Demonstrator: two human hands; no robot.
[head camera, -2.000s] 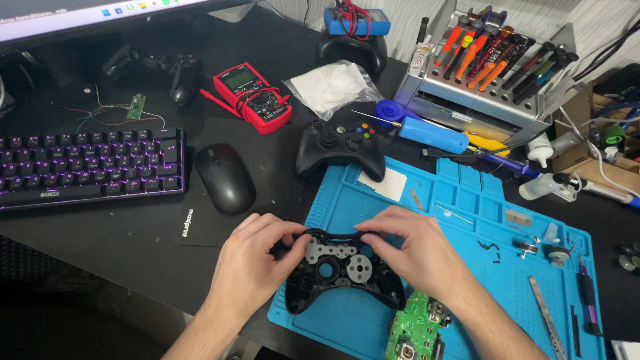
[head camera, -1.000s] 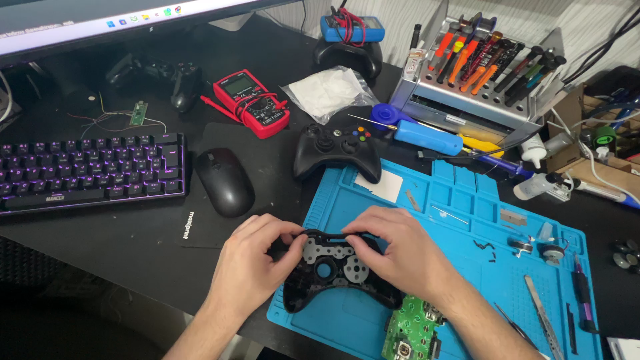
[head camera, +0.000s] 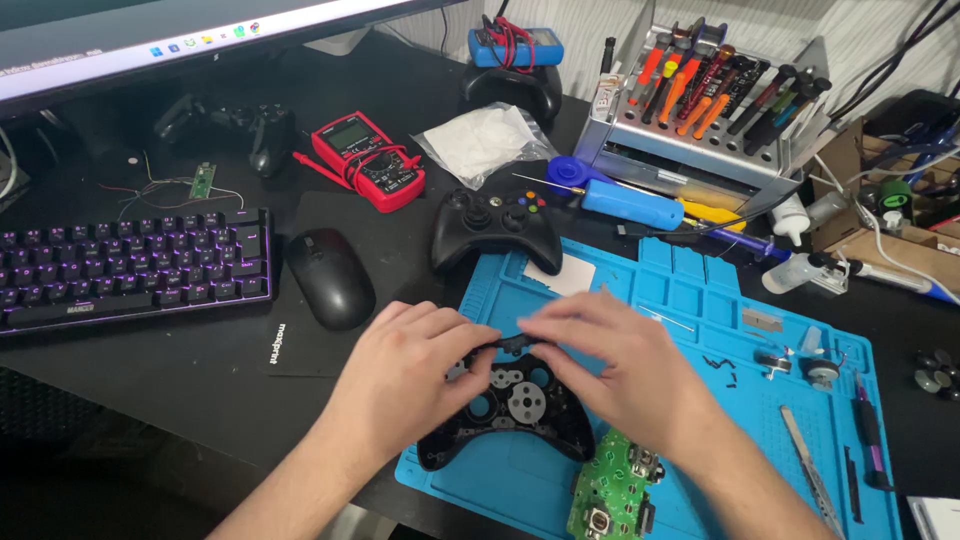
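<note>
My left hand (head camera: 427, 367) and my right hand (head camera: 615, 360) pinch the two ends of a narrow black plastic trim piece (head camera: 516, 343), raised at the top edge of an open black game controller shell (head camera: 480, 439). Inside the shell lie grey rubber button pads (head camera: 527, 403). My fingers partly cover the trim and the shell's upper corners. A green circuit board (head camera: 611, 487) with thumbstick modules lies beside the shell, below my right wrist, on the blue silicone work mat (head camera: 540, 465).
An assembled black controller (head camera: 495, 229) overlaps the mat's upper left edge. Small screws (head camera: 720, 363), vibration motors (head camera: 821, 371), tweezers (head camera: 810, 465) and a screwdriver (head camera: 868, 427) lie at right. A mouse (head camera: 330, 279), keyboard (head camera: 135, 270), red multimeter (head camera: 367, 161) and tool rack (head camera: 690, 142) surround the mat.
The black trim piece, seated along the shell's top edge in the earlier frames, now stands away from it between my fingers. My right hand has shifted upward and is slightly blurred.
</note>
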